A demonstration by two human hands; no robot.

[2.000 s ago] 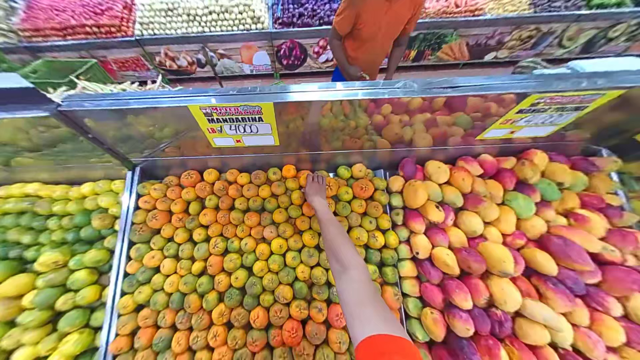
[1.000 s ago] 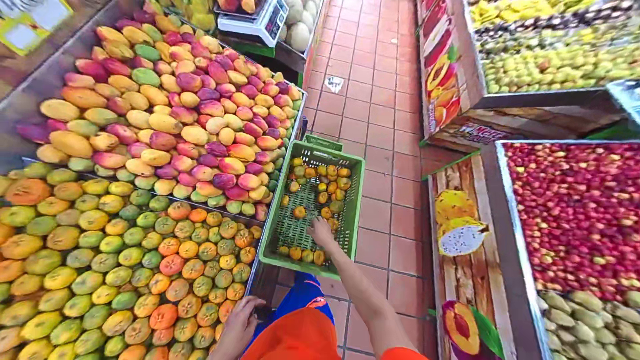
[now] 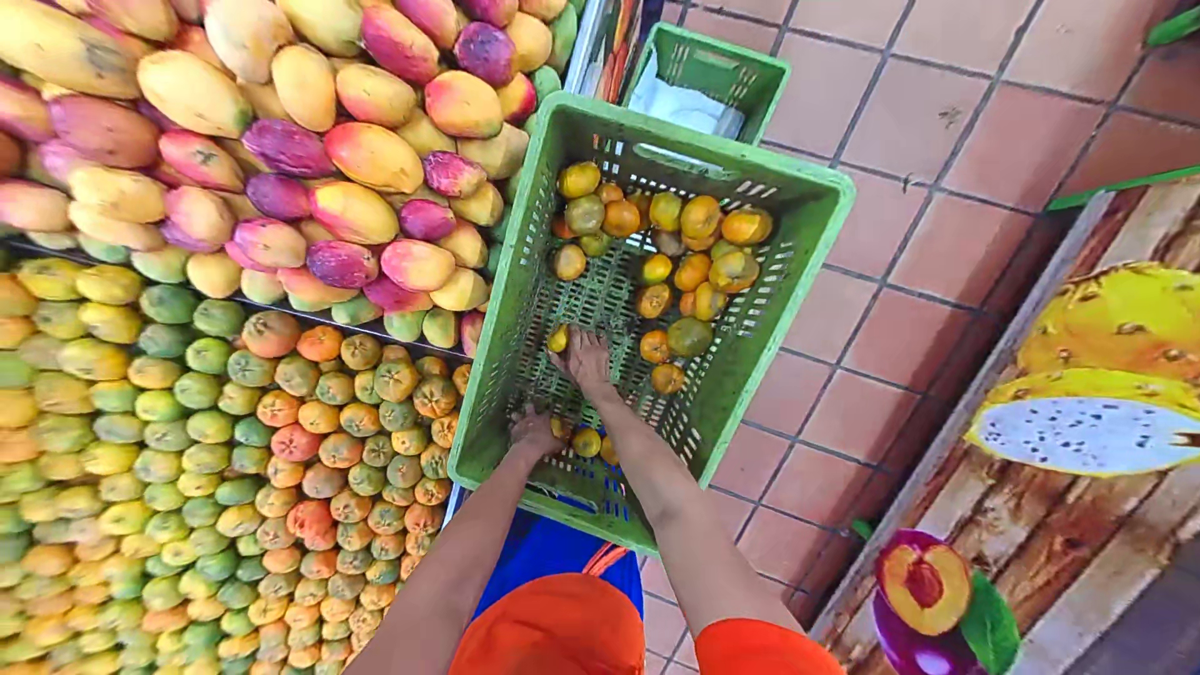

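Note:
Both my hands reach down into a green plastic crate (image 3: 787,328) with loose mandarins (image 3: 700,217) in it, most of them toward its far and right parts. My right hand (image 3: 586,361) is low in the crate, with a small yellow-green mandarin (image 3: 559,338) at its fingertips; whether it grips the fruit is unclear. Near the crate's left wall is my left hand (image 3: 534,431), beside an orange mandarin (image 3: 560,427) that it partly hides. More mandarins (image 3: 587,442) lie just right of that hand, at the near end.
Stacked mandarins (image 3: 319,450) fill the display at left, with mangoes (image 3: 375,155) beyond a metal divider. A smaller green crate (image 3: 773,80) holding something white stands past the large one. Tiled floor (image 3: 844,309) runs along the right, beside a stand panel printed with fruit (image 3: 1078,422).
The view has turned from the mandarin display to the crate and come closer. My left hand, by the display's edge one second ago, is now inside the crate with my right hand.

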